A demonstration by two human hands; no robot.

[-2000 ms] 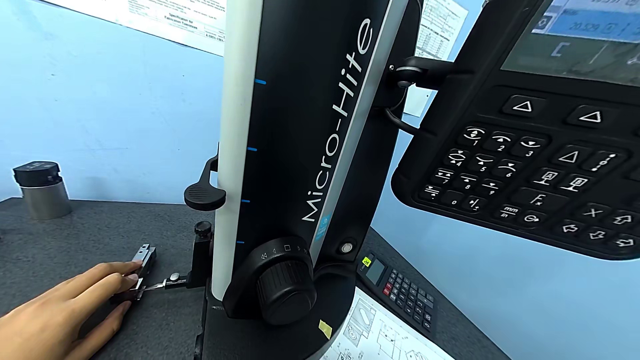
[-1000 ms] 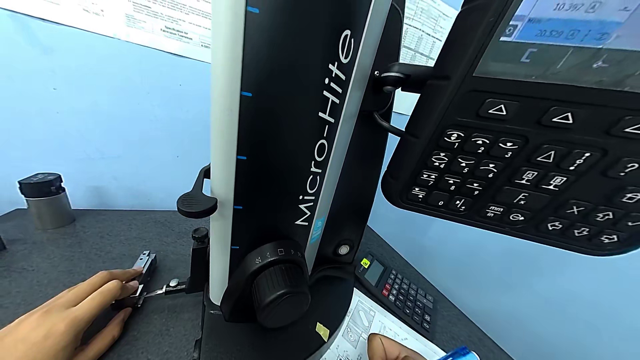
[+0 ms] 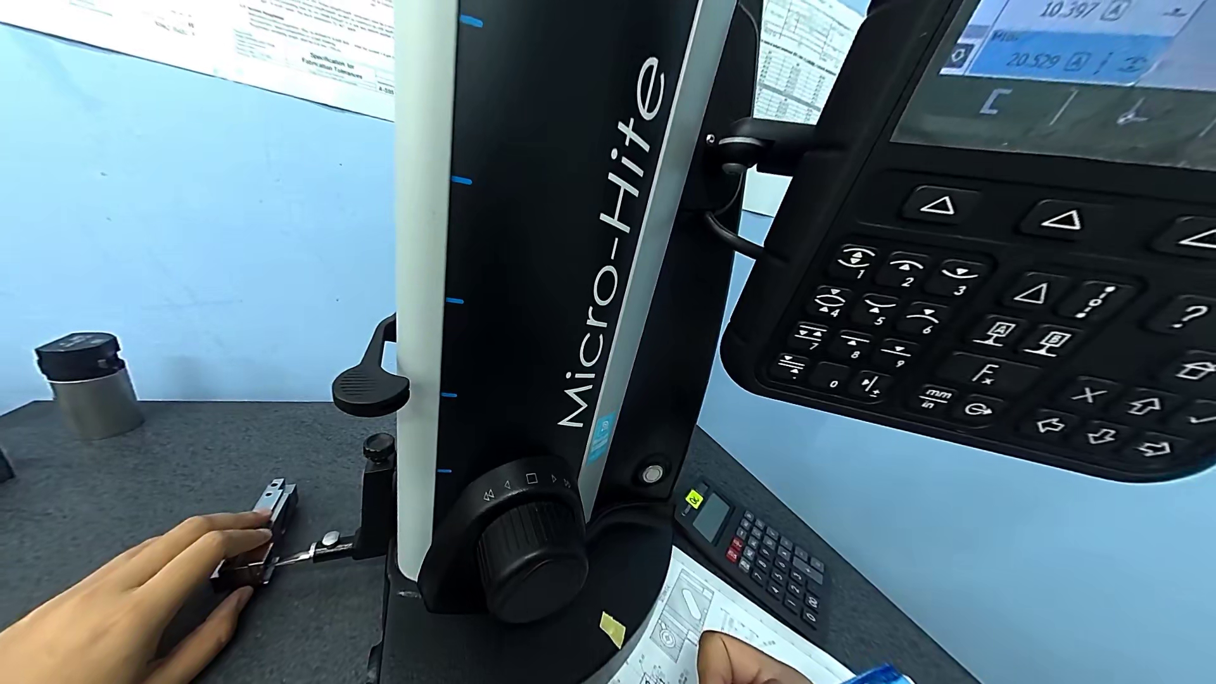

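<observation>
My left hand [image 3: 157, 589] lies on the dark surface plate at the lower left, its fingers holding a small metal part [image 3: 277, 508]. The thin probe [image 3: 309, 554] of the Micro-Hite height gauge [image 3: 541, 285] reaches to that part, close to my fingertips. At the bottom edge, my right hand [image 3: 746, 662] shows only in part, over a printed drawing [image 3: 708, 617]. A blue object [image 3: 882, 675] is just right of it, cut off by the frame; whether the hand holds it cannot be told.
The gauge's control panel [image 3: 950, 380] with keys and a lit screen hangs at the right. A calculator [image 3: 760, 560] lies beside the drawing. A metal cylinder with a black top [image 3: 95, 399] stands back left. Printed sheets [image 3: 313, 57] hang on the blue wall.
My right hand and the blue object, out of view in the oldest frame, have come in at the bottom edge. The left hand stays at the metal part.
</observation>
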